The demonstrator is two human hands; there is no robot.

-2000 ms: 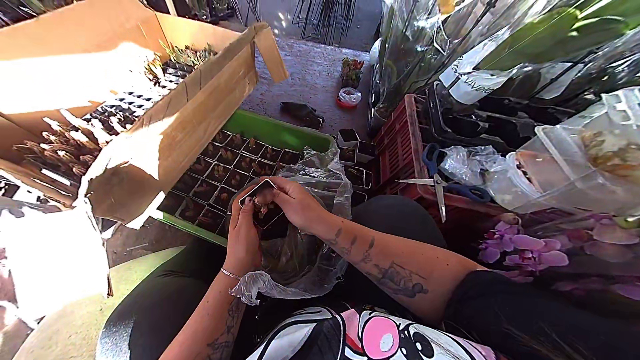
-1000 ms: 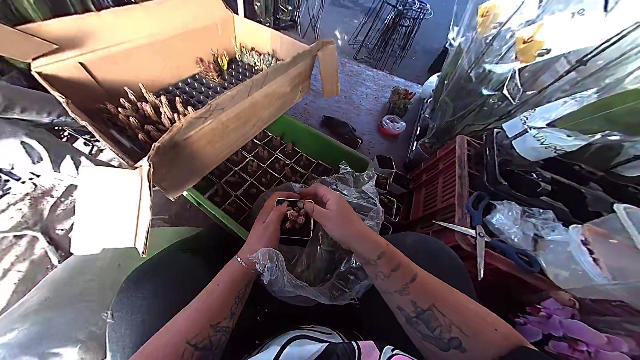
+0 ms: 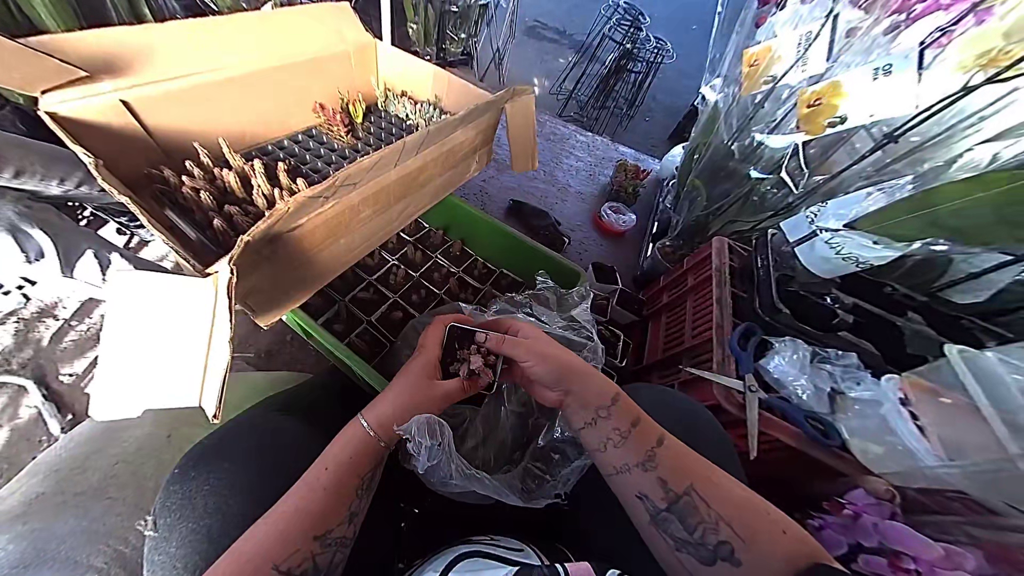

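Observation:
A small square plastic pot (image 3: 458, 342) holding a pinkish succulent (image 3: 474, 362) is in my left hand (image 3: 424, 372), tilted so its opening faces me. My right hand (image 3: 534, 360) touches the pot's right edge, its thumb over the rim beside the plant. Beneath both hands, a clear plastic bag (image 3: 480, 472) with dark contents lies open between my legs. Beyond it, a green tray (image 3: 520, 240) holds rows of square pots with small plants. A cardboard box (image 3: 344, 232) overlaps the tray's far left part, with brownish succulents (image 3: 232, 188) and a black cell tray (image 3: 320, 152) inside.
Blue-handled scissors (image 3: 750, 384) rest open on a red plastic crate (image 3: 696, 308) at the right, beside crumpled plastic and clear containers (image 3: 960, 416). Empty square pots (image 3: 606, 284) stand by the tray. Wrapped plants fill the upper right; purple orchid flowers (image 3: 888, 536) are low at right.
The pot has stayed between my hands above the bag. My right thumb now lies over its rim near the plant. The view has shifted.

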